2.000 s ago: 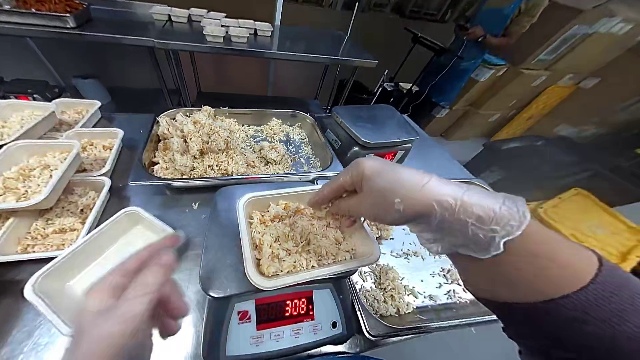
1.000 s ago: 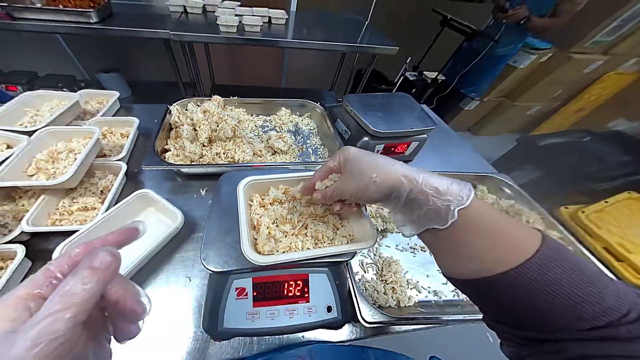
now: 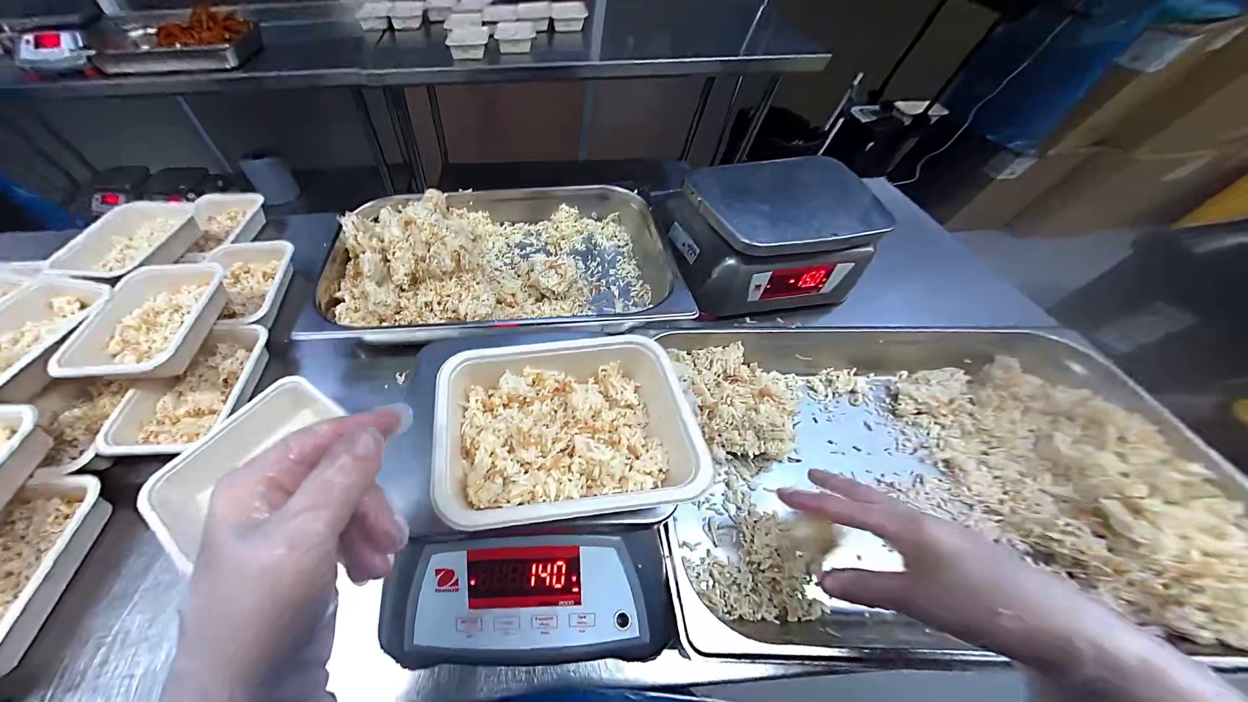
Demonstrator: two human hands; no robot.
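A white tray of cooked rice (image 3: 565, 439) rests on an Ohaus digital scale (image 3: 526, 595) whose red display is lit. My left hand (image 3: 302, 507), in a clear glove, is raised left of the scale with bent fingers and nothing visible in it; behind it lies an empty white tray (image 3: 210, 463). My right hand (image 3: 897, 546) reaches over the near part of a large steel pan (image 3: 848, 639) holding heaps of rice. Its fingers are spread beside a small rice pile (image 3: 756, 575), blurred, with no rice seen held.
Filled white trays (image 3: 146, 322), some stacked, stand at the left. Behind the scale is a second steel pan (image 3: 497, 331) of rice, with another scale (image 3: 790, 224) at its right. A back table (image 3: 624, 68) holds small containers (image 3: 468, 39). Cardboard boxes (image 3: 1121, 185) stand at the back right.
My right hand has moved from the rice in the tray to the large pan at the right. My left hand stays near the empty tray. The scale's reading has changed.
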